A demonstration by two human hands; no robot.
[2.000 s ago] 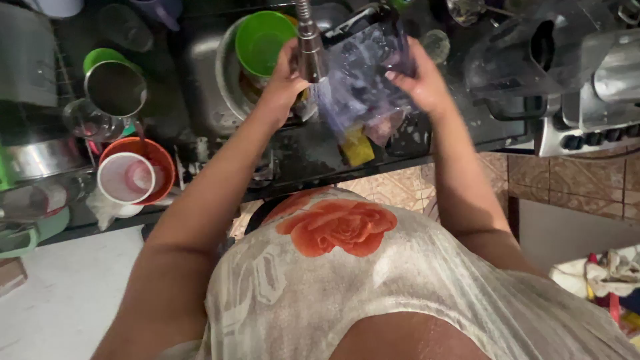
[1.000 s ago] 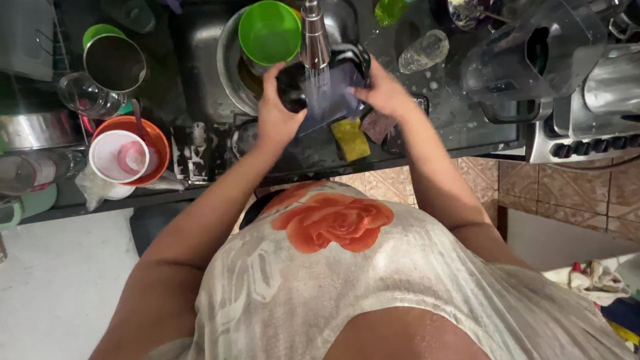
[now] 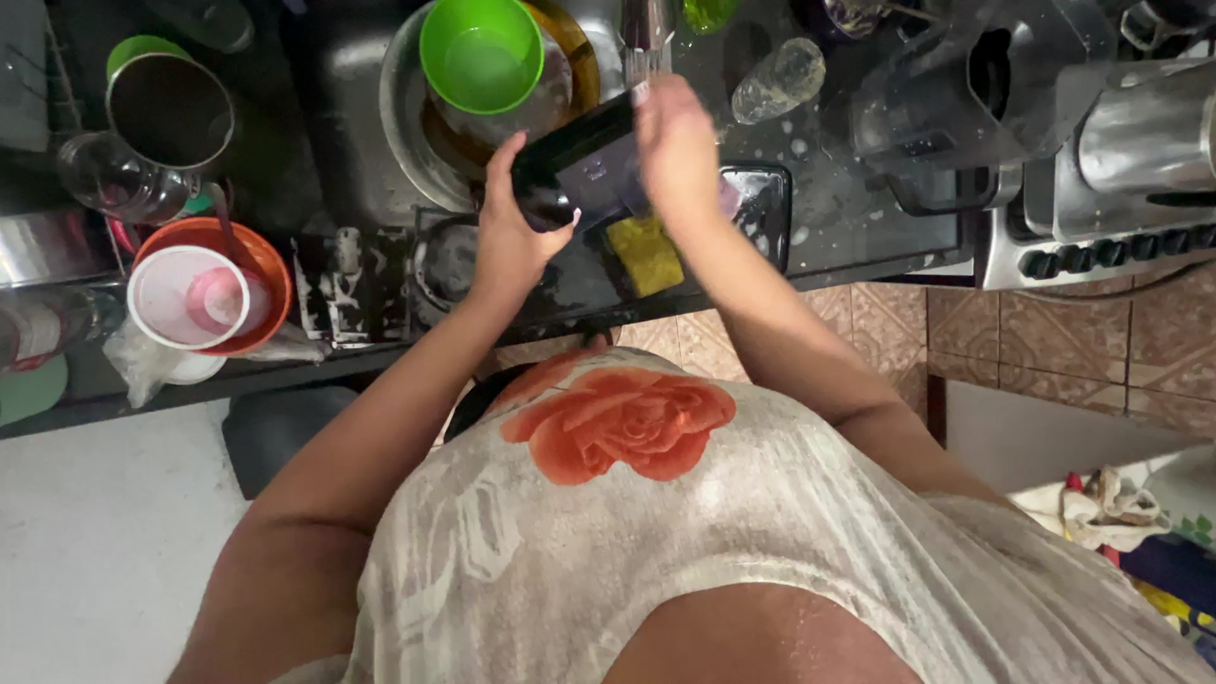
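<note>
My left hand [image 3: 518, 223] grips the left end of a dark, see-through plastic container [image 3: 594, 176], which is tilted over the counter's near part. At its right end is my right hand [image 3: 670, 142], blurred, directly below the running faucet [image 3: 648, 24]; whether its fingers grip the container cannot be told. A yellow sponge [image 3: 646, 255] lies just below the container. Left of the faucet, a green plastic bowl [image 3: 482, 55] sits in a larger metal-rimmed bowl [image 3: 404, 123] in the sink.
On the left stand a metal cup [image 3: 171, 109], glass jar [image 3: 123, 176] and white cup [image 3: 188, 297] in an orange container [image 3: 271, 256]. To the right are a wet clear glass [image 3: 779, 81], soapy black tray [image 3: 760, 214], large clear pitcher [image 3: 950, 95] and stove [image 3: 1102, 252].
The dark container, held in both hands under the faucet a second ago, is now tilted. My right hand has moved from its right side to near the water stream.
</note>
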